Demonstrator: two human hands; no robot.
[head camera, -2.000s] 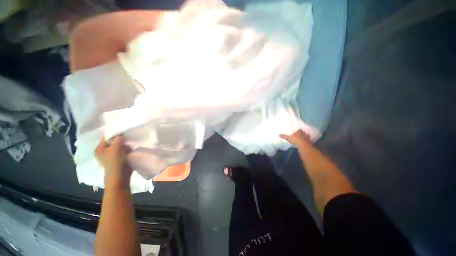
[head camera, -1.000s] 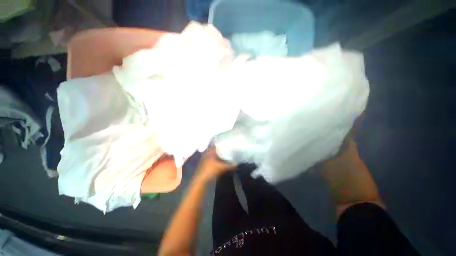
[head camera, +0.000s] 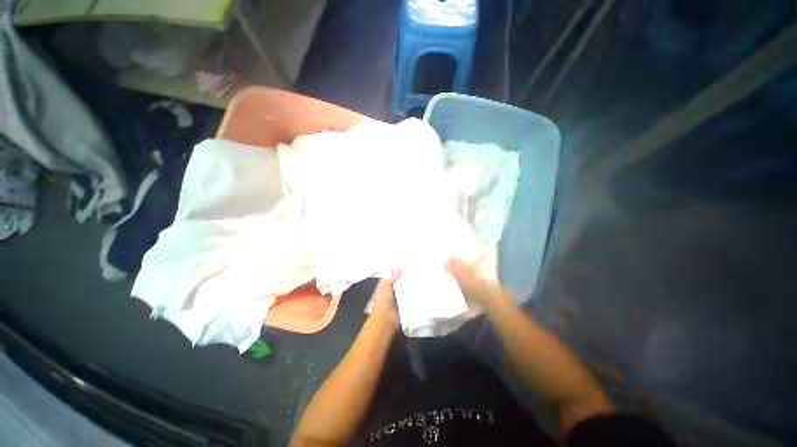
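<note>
A bunch of white cloth is held between my two hands at the near side of the tubs; it is overexposed. My left hand grips its left side and my right hand grips its right side; the fingers are partly hidden by glare. More white cloth heaps over the orange tub and hangs over its left and near edges. The blue tub stands to the right with crumpled white cloth inside.
A blue plastic stool stands behind the tubs. A pale yellow-green tabletop is at the upper left. Navy and grey-white cloth lies at the left. A dark rail crosses the lower left. A green mark shows on the floor.
The wide spread of cloth held at the right is now a smaller bunch between my hands. My right hand has moved left, closer to my left hand. The view has shifted, showing the stool.
</note>
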